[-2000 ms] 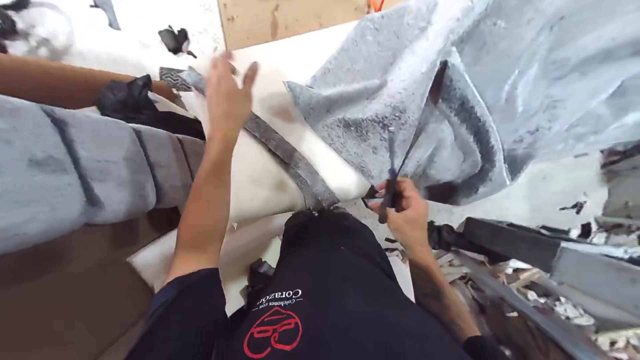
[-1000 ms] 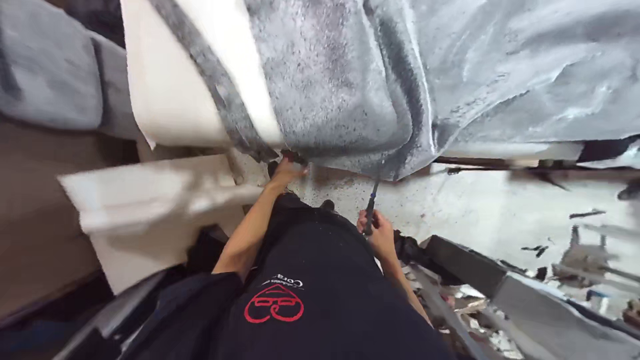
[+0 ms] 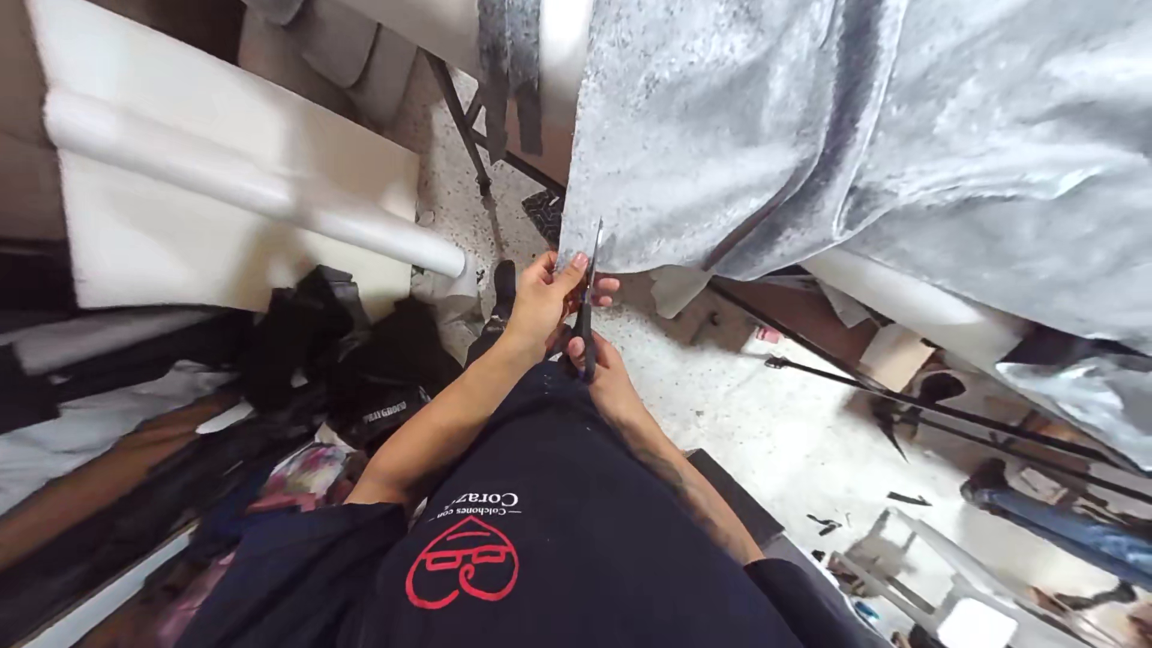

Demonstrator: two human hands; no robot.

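Note:
A large sheet of grey plush fabric (image 3: 702, 135) hangs over the table edge in front of me. My left hand (image 3: 544, 297) pinches its lower left corner between thumb and fingers. Dark-handled scissors (image 3: 587, 315) are in my right hand (image 3: 598, 360), its fingers around the handles close below the left hand. The blades point away from me, against the fabric near that corner; whether they are parted is hard to tell. Two dark grey fabric strips (image 3: 525, 81) hang to the left of the sheet.
A white roll (image 3: 261, 189) lies across a cream board (image 3: 342, 270) at the left. Dark cloths and scraps (image 3: 387, 360) are heaped below it. Black metal frame bars (image 3: 900, 391) run under the fabric at the right. A person's jeans-clad leg (image 3: 1071, 531) shows at the far right.
The scissors, earlier apart from my left hand, are now close beside it at the fabric. My left hand now holds the grey sheet's corner. The view has shifted strongly.

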